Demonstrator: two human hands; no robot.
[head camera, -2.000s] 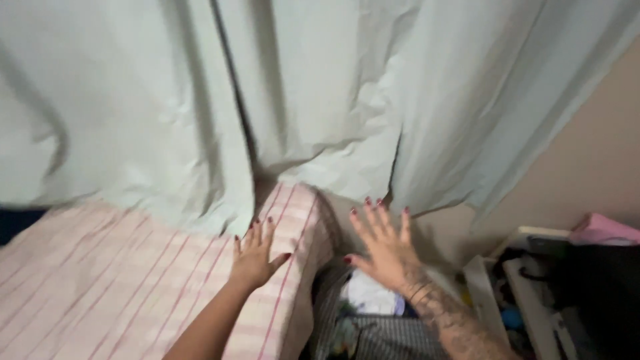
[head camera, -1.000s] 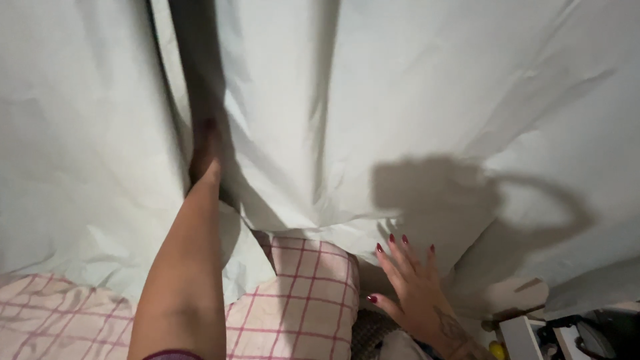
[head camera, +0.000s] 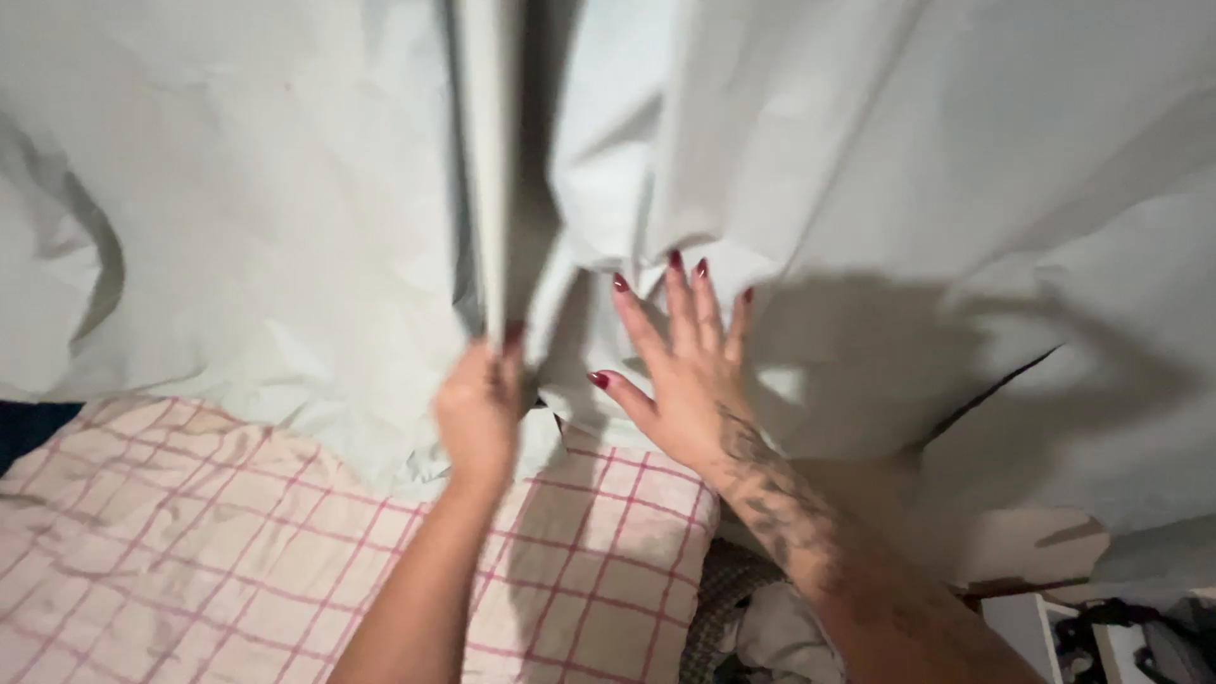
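Pale curtains hang across the view in folds, their lower edge lying against the bed. My left hand is closed on the edge of the left curtain panel, at the dark gap between the panels. Beside it, my right hand is spread with its fingers apart against the right curtain panel. It has dark red nails, and the forearm behind it is tattooed. Below both hands lies a cream bedsheet with a pink grid pattern.
Right of the bed corner are a woven basket or fabric and a light cloth. A white drawer or box with dark items stands at the lower right. Dark blue fabric shows at the left edge.
My left hand, partly behind the curtain gap a second ago, is now lower and grips the panel's edge. My right hand has moved up and left onto the curtain.
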